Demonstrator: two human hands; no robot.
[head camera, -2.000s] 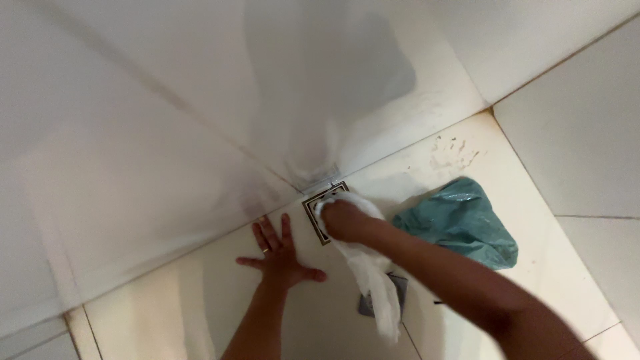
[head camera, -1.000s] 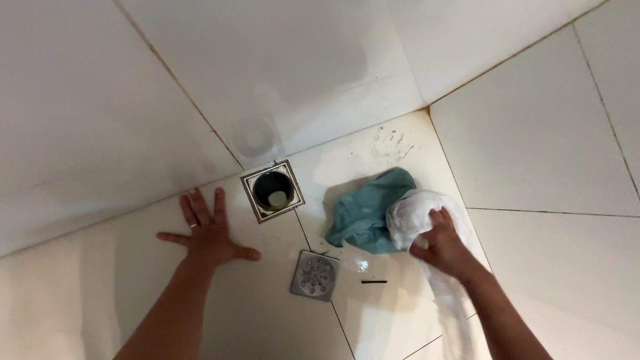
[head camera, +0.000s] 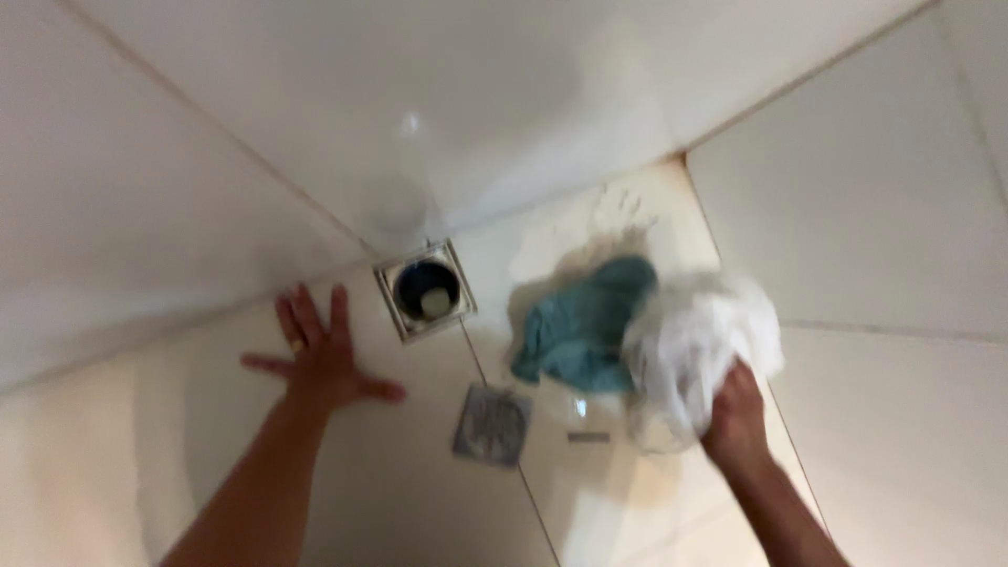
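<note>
My left hand is spread with fingers apart on the tiled floor, a ring on one finger, just left of the uncovered square floor drain. Inside the drain's round dark opening, something pale shows. At the right my right hand grips a bunched white plastic bag or thin cloth, blurred, so its material is unsure. It overlaps the right side of a crumpled teal plastic bag or cloth. Below the drain lies a square metal drain grate, touched by neither hand.
A small dark strip lies on the floor right of the grate. White tiled walls meet the floor behind the drain and at the right, with a brownish stained corner. Dark specks mark the floor above the teal item.
My right hand has moved from over the drain to the right with the white bundle, which is now bunched up beside the teal item. My left hand has stayed spread on the floor.
</note>
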